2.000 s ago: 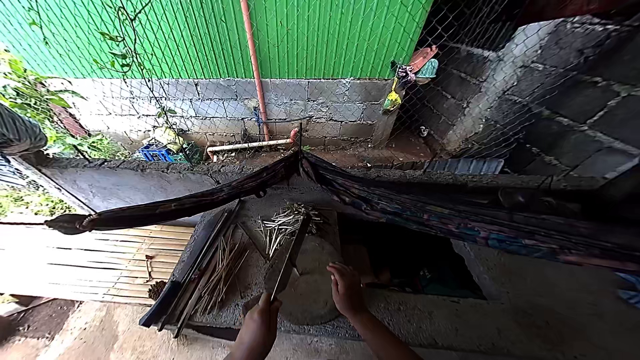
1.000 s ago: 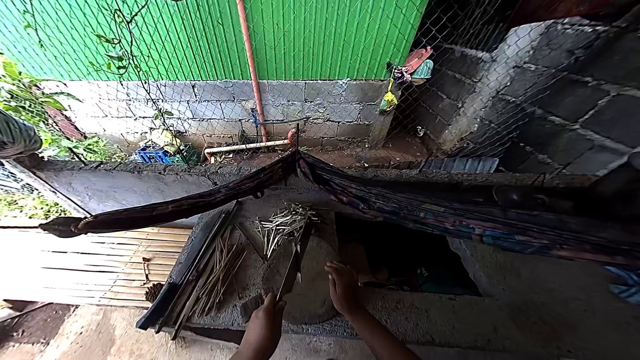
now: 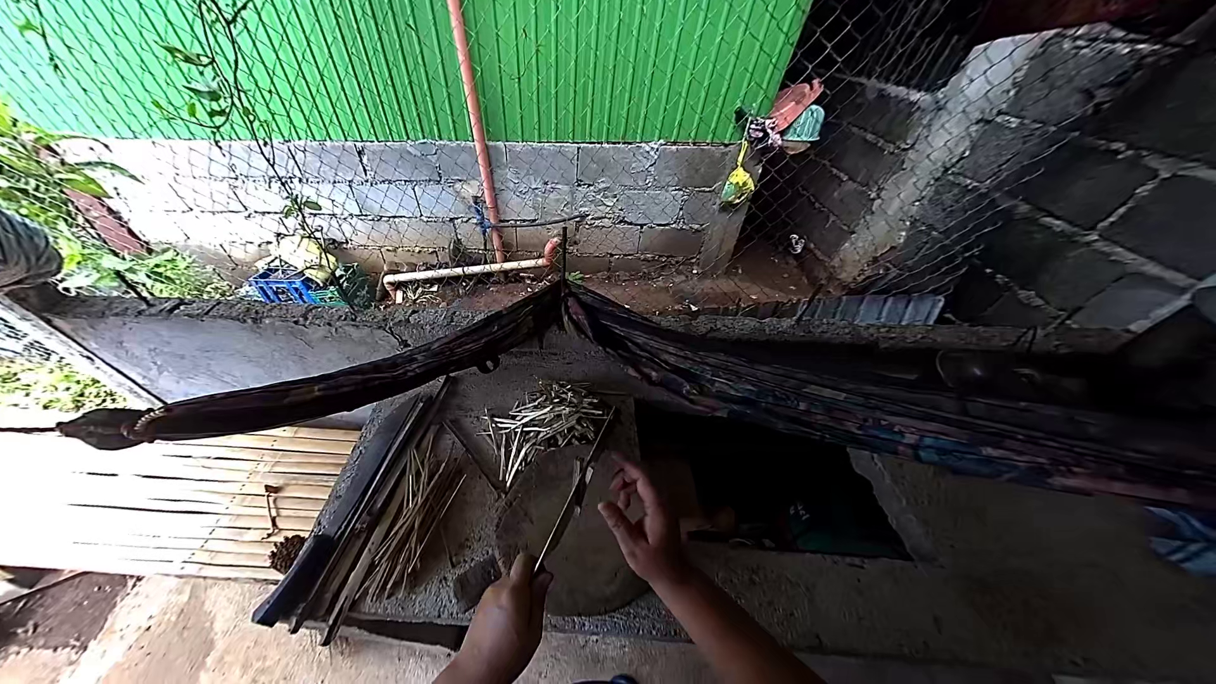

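My left hand (image 3: 508, 608) is closed around the handle end of a long thin-bladed knife (image 3: 568, 508), whose blade points up and away over a round, flat slab (image 3: 594, 551). My right hand (image 3: 646, 522) is above the slab's right side, fingers apart, with nothing seen in it. Beyond the slab lies a loose pile of short split sticks (image 3: 546, 427). Left of the slab, a bundle of long thin sticks (image 3: 413, 522) rests beside longer dark strips (image 3: 356, 513) on the concrete ledge.
A rolled cloth hammock (image 3: 351, 394) hangs across the ledge in front of me. A dark opening (image 3: 788, 475) is right of the slab. Bamboo slats (image 3: 275, 494) lie at left. Behind stand a low wall (image 3: 228, 351), chain-link fence and green metal sheeting (image 3: 617, 76).
The fingers of my right hand have spread and bent beside the blade. The left hand keeps hold of the knife.
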